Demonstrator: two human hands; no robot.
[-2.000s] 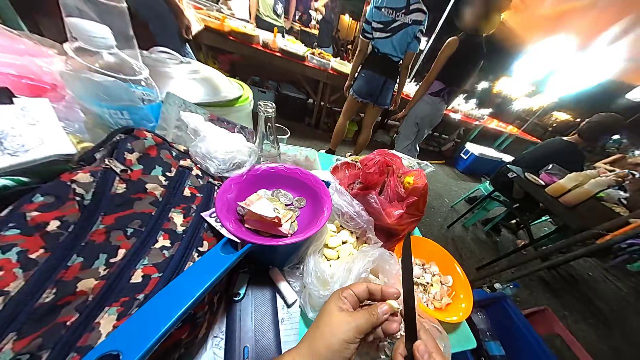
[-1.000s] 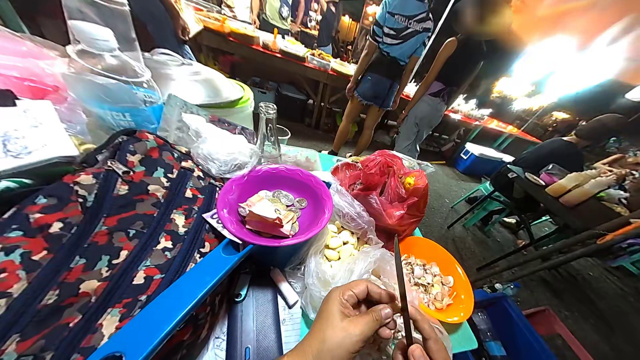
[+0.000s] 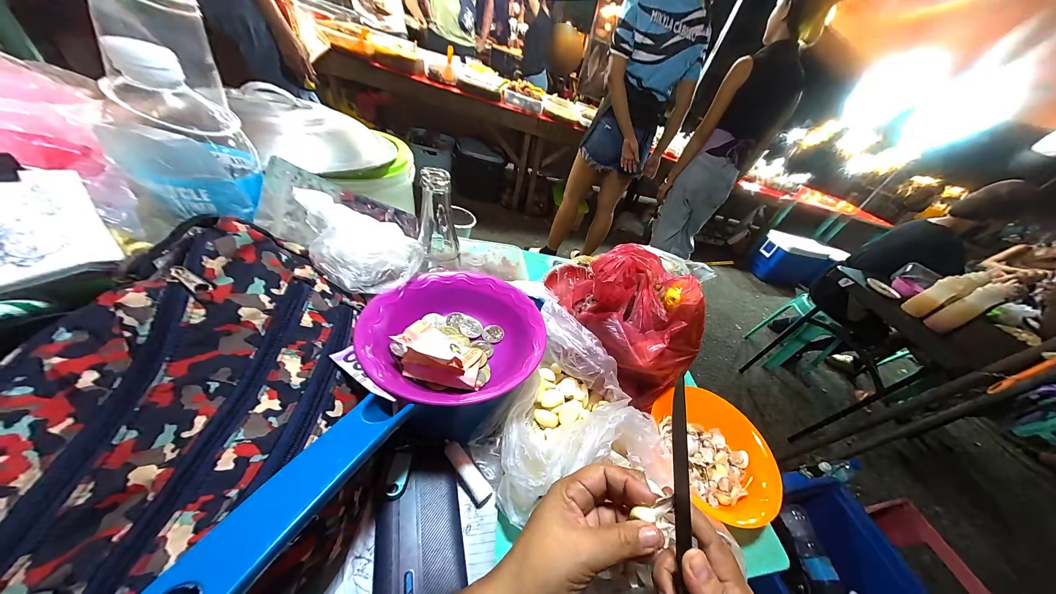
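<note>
My left hand pinches a pale garlic clove with papery skin coming off it. Close beside it, my right hand grips a narrow dark-bladed knife, whose blade points up and away; the handle is largely hidden by the fingers. Peeled cloves lie in a clear plastic bag just beyond my left hand. Behind the knife, an orange plastic bowl holds unpeeled cloves and skins.
A purple bowl with coins and folded notes sits left, above a blue handle. A red plastic bag and glass bottle stand behind. Left are a patterned bag and clear container. People stand beyond; blue crate at right.
The knife in my right hand has shifted and tilted slightly, now standing nearly upright against the clove. My left hand stays close to the same place, its fingers slightly moved.
</note>
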